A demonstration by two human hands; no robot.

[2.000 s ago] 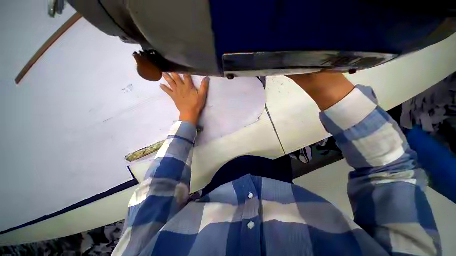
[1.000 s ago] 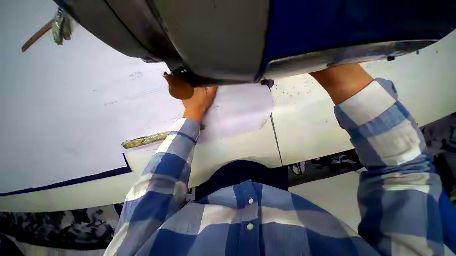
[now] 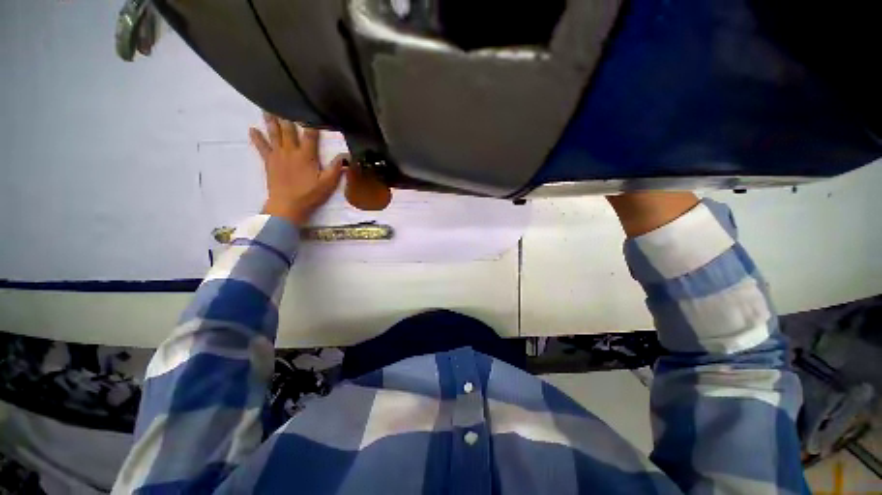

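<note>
The blue and silver cutting machine fills the top of the view, with its round brown knob on the near edge. Its blade and base plate are hidden. My left hand lies flat on the marker paper, fingers spread, left of the knob. My right hand reaches under the motor; only its wrist end shows and its fingers are hidden. The mottled gold bar lies on the paper, partly behind my left forearm. The dark fabric edge shows under the paper.
The white table has a panel joint running toward me near the middle. Dark and grey-white scraps lie below the table edge. A shiny object is at the upper left. A blurred metal frame is at the lower right.
My left hand has moved left over the paper, away from the curved paper edge. The machine looms larger and its knob sits further right and lower. The brown strip has left the view.
</note>
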